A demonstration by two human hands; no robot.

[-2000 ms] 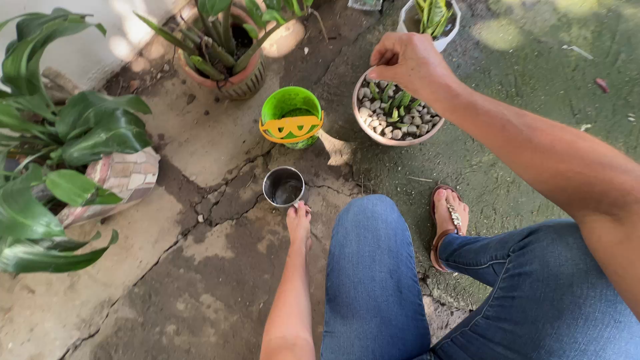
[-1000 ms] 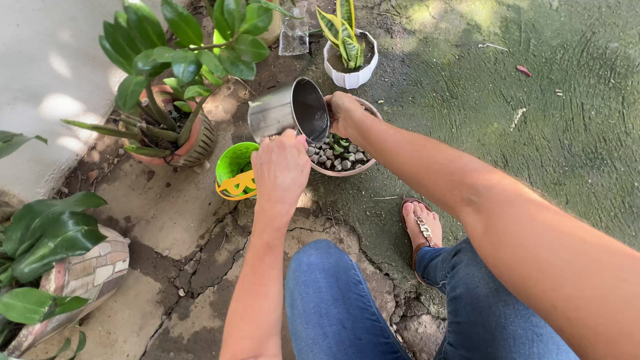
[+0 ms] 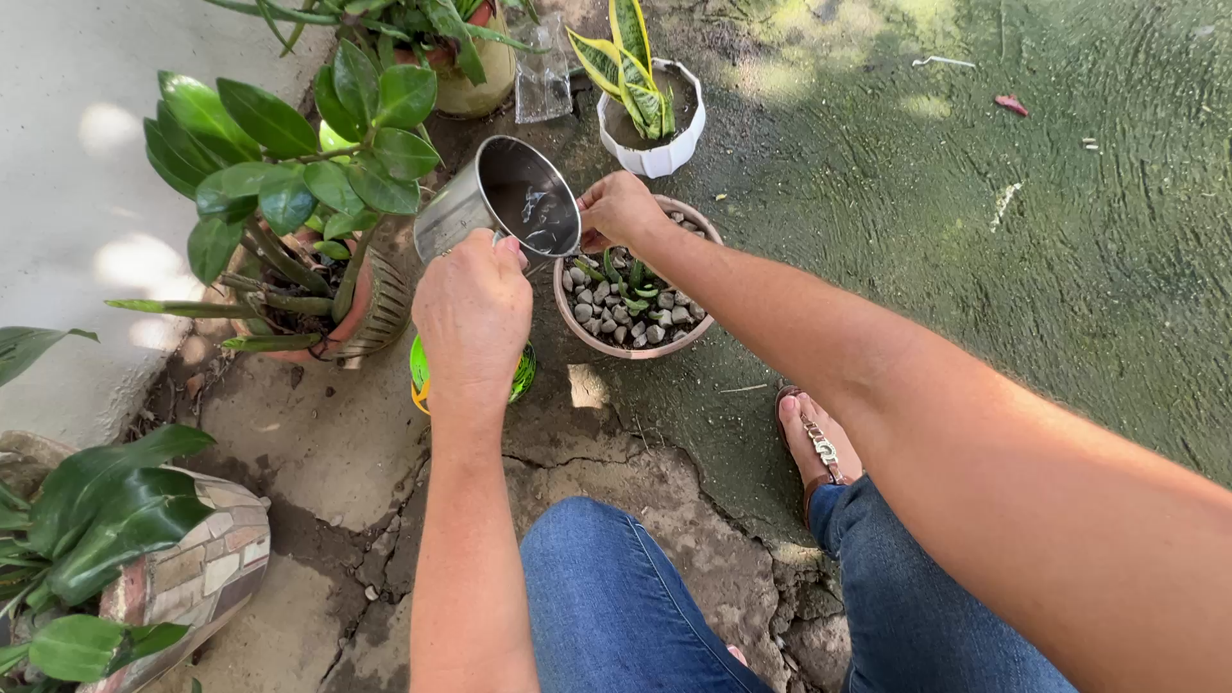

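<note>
My left hand grips the handle of a stainless steel mug, which is tilted with its mouth toward the right and holds some water. Beside the mug's rim is my right hand, fingers bent together; whether they hold or touch anything is hidden. Under that hand stands a round pot filled with grey pebbles, with a small green succulent in the middle. A green bucket with an orange part is mostly covered by my left hand and wrist.
A white pot with a variegated snake plant is beyond the pebble pot. On the left are a terracotta pot with a glossy-leaved plant, a mosaic-patterned pot and a white wall. The concrete floor is cracked.
My left hand has lifted the mug from the ground beside the bucket to the pebble pot and tilted it. My right hand remains at that pot. The view has shifted.
</note>
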